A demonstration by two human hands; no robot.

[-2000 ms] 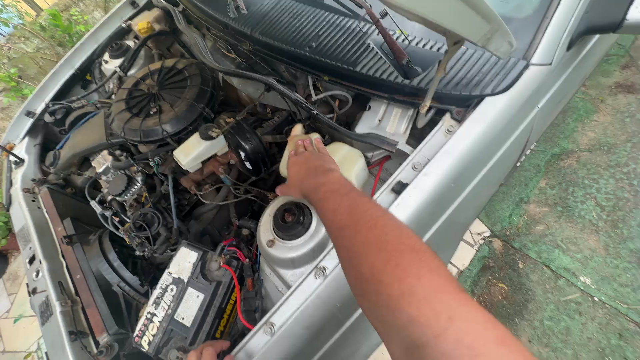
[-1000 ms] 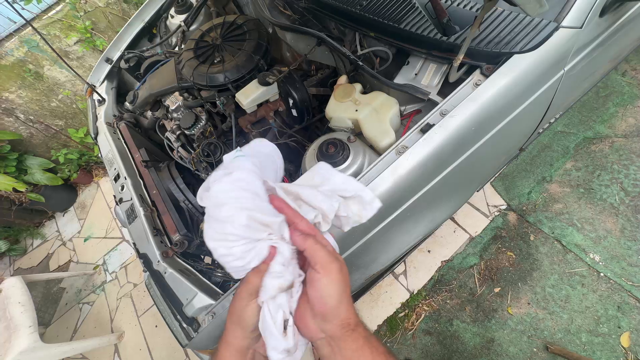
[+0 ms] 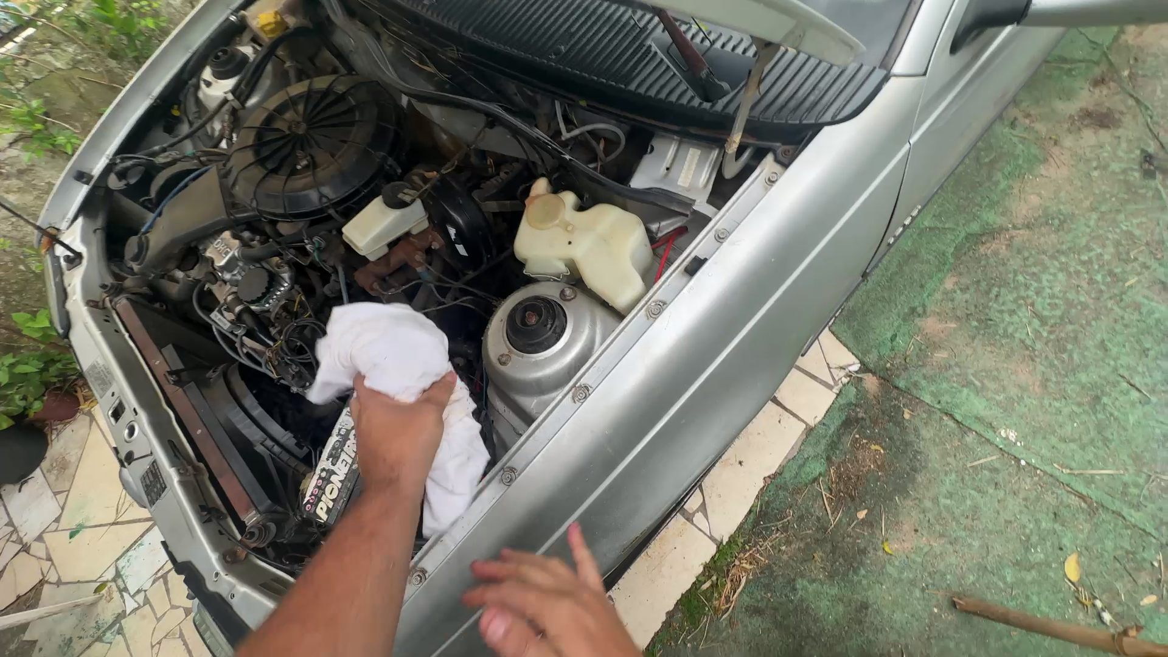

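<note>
My left hand (image 3: 401, 424) grips a bunched white cloth (image 3: 388, 342) over the car battery (image 3: 330, 470), whose lettered side shows at the left of my wrist. Part of the cloth hangs down toward the inner edge of the fender. Over the silver fender (image 3: 693, 351), my right hand (image 3: 547, 598) is held with fingers spread and nothing in it. To the right of the cloth sits the strut tower (image 3: 538, 338) with its black cap. Behind that is a yellowed plastic reservoir (image 3: 584, 239).
A round black air cleaner housing (image 3: 310, 146) and a small white fluid reservoir (image 3: 388, 224) sit deeper in the engine bay. At the front is the radiator (image 3: 173, 392). A hood prop (image 3: 748, 100) rises near the windshield cowl. A stick (image 3: 1040, 625) lies on the green ground.
Both hands held the white cloth in front of the car one second ago. Now the left hand has it down over the battery, and the right hand is off it.
</note>
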